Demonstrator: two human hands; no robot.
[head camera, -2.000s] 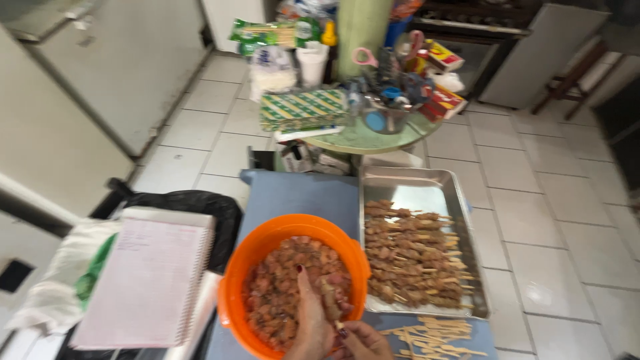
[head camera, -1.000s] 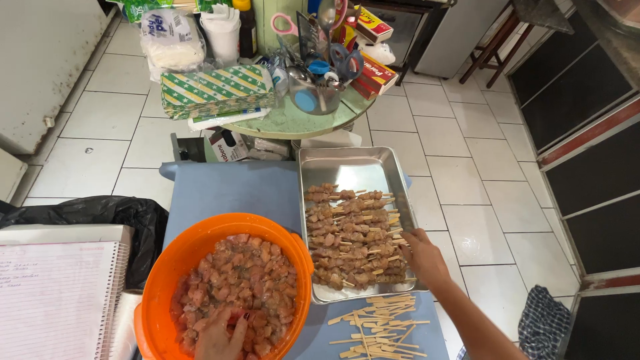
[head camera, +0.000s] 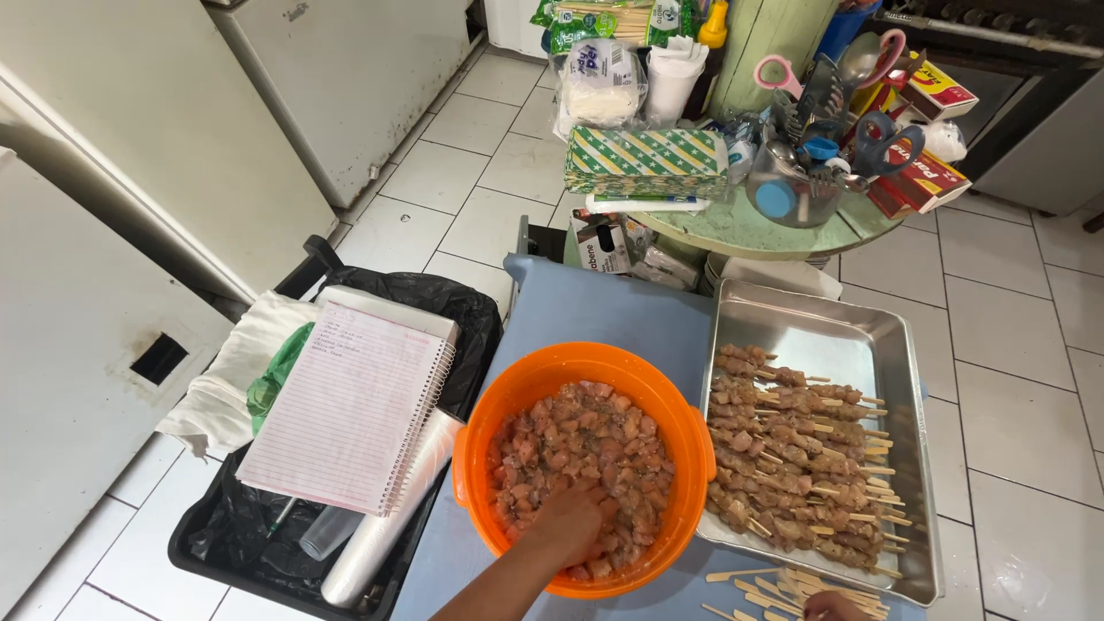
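Note:
My left hand (head camera: 573, 522) reaches into an orange plastic basin (head camera: 586, 352), its fingertips sunk among cubes of raw seasoned meat (head camera: 595, 431), so its grip is hidden. At the bottom edge, my right hand (head camera: 835, 606) touches a spread of flat wooden skewers (head camera: 759, 591); it is mostly cut off by the frame, and whether it holds one cannot be told. Beside the basin on the right, a metal tray (head camera: 916, 431) holds stacked rows of threaded meat skewers (head camera: 793, 457), their stick ends pointing mostly right.
Left of the blue tabletop (head camera: 604, 302), a black crate (head camera: 185, 539) holds a spiral notebook (head camera: 354, 397) bearing writing and a roll of plastic film (head camera: 392, 513). A round green table (head camera: 733, 228) behind carries patterned packets (head camera: 647, 161) and a clear container of utensils (head camera: 793, 198).
My right hand has moved from the meat skewers in the tray down to the loose wooden skewers. My left hand remains in the meat. The view has shifted.

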